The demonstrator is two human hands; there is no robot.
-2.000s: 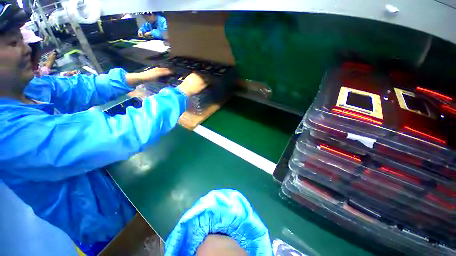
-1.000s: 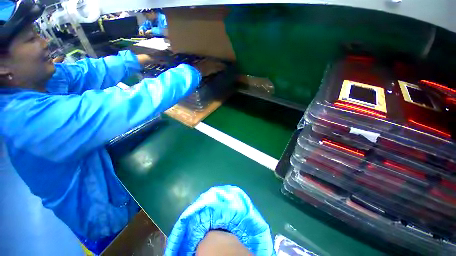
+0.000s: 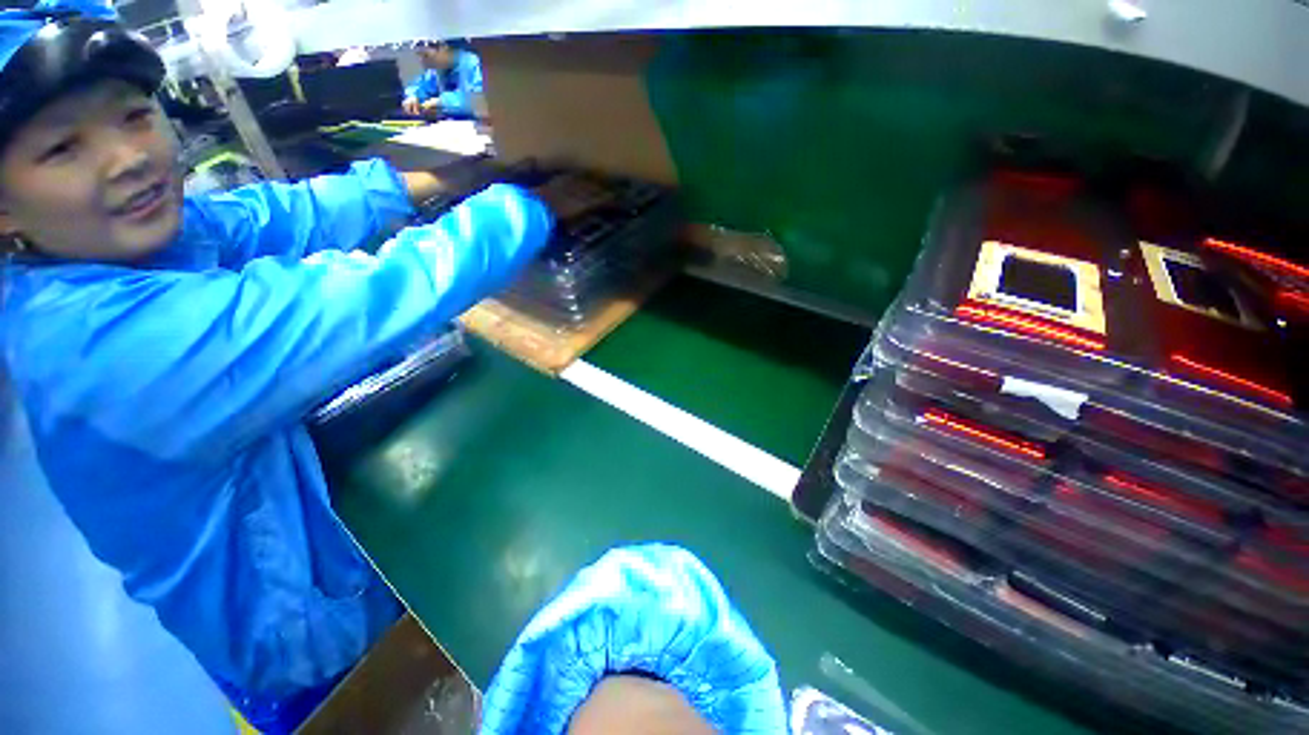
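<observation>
A blue gathered cuff point(image 3: 632, 610) with a strip of bare wrist shows at the bottom centre. The hand beyond it is cut off by the lower edge, and I cannot tell which arm it is. No fingers of either of my hands show. To the right stands a tall stack of clear blister trays point(image 3: 991, 431) with red and black devices. Its top tray shows gold-framed dark windows point(image 3: 1037, 287). A flat clear-packed item point(image 3: 833, 712) lies at the bottom edge, partly cut off.
At left a person in a blue smock point(image 3: 244, 373) reaches over a lower tray stack point(image 3: 610, 259) on a brown board point(image 3: 538, 342). The green bench point(image 3: 503, 503) has a white stripe point(image 3: 682, 427). An open cardboard box point(image 3: 395, 682) is below left; a shelf point(image 3: 861, 32) hangs above.
The person at left has turned their head towards me and drawn back slightly from the lower stack. My cuff and the near tray stack are almost unchanged.
</observation>
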